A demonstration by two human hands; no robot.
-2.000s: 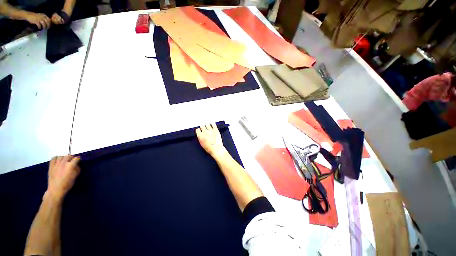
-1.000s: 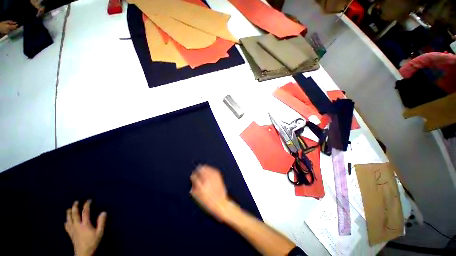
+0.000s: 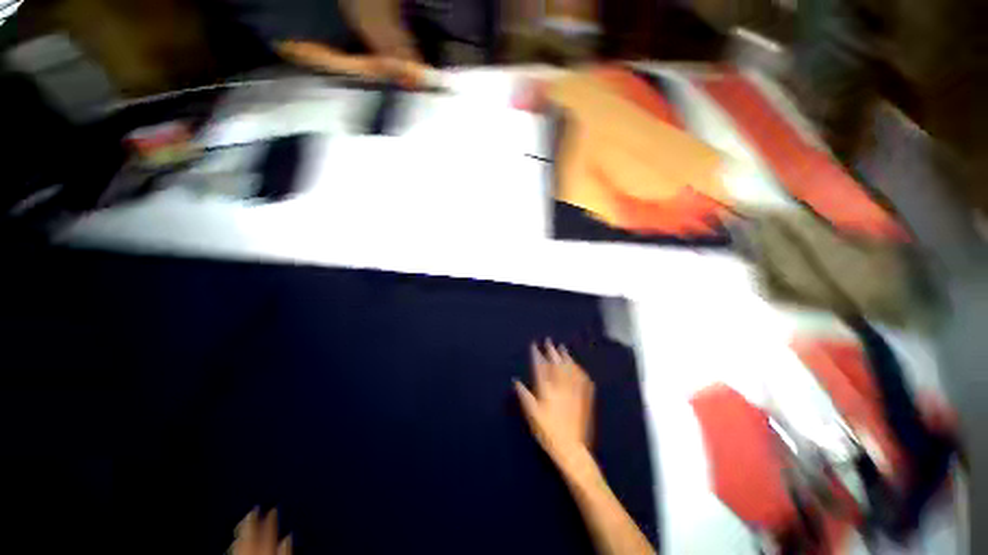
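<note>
The dark navy fabric lay covers the near part of the white table, its far edge and right edge showing as fairly straight lines. My right hand rests on the cloth near its right edge, fingers apart and holding nothing. My left hand shows only as fingertips over the cloth at the bottom edge, apart; the rest is cut off. A blurred grey metal bar is at the cloth's far right corner. The whole view is blurred.
Orange card patterns lie on dark cloth beyond the lay. A long red pattern and an olive folded stack are at the right. Red pieces and blurred shears lie nearer. Another person's arms are across the table.
The view has swung left and the table things appear further right. My right hand has opened flat on the cloth. My left hand has dropped mostly out of the picture. The bar now appears at the cloth's corner.
</note>
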